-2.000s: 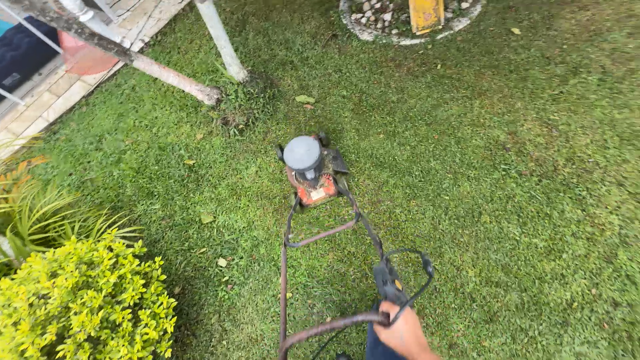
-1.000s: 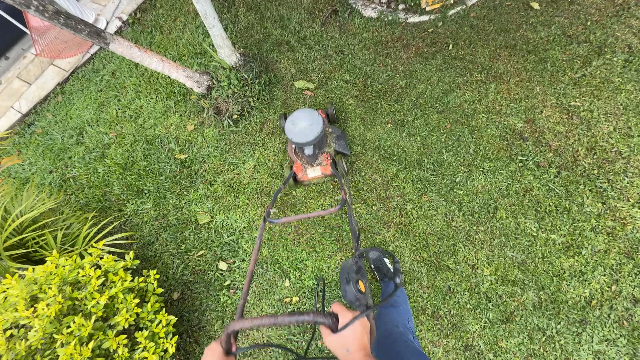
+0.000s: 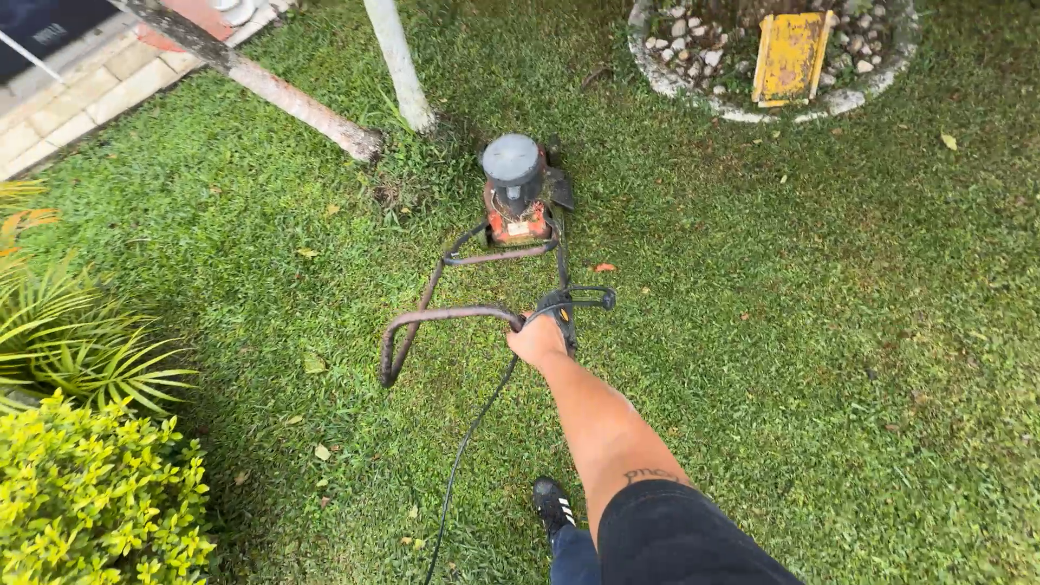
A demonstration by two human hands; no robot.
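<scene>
My right hand [image 3: 539,340], arm stretched forward, is closed on the right corner of the lawn mower's tubular push handle [image 3: 451,313], beside the black switch box [image 3: 558,311]. The left part of that handle is bare, and my left hand is out of view. Beyond the handle stands the electric lawn mower [image 3: 516,191] on the grass, with a grey round motor cover and a worn orange deck. A black power cord [image 3: 463,451] runs from near my hand down to the bottom edge.
Two tree trunks [image 3: 402,69] rise just left of the mower. A stone-edged round bed [image 3: 691,93] with a yellow metal piece [image 3: 790,58] lies at upper right. Yellow-green shrub [image 3: 97,496] and palm-like leaves [image 3: 73,341] fill the left. A paved edge [image 3: 106,97] borders the lawn.
The mower has moved forward, close to the trunk base. One second ago a left hand was on the handle's left end; it is out of view now. The right arm is stretched further out.
</scene>
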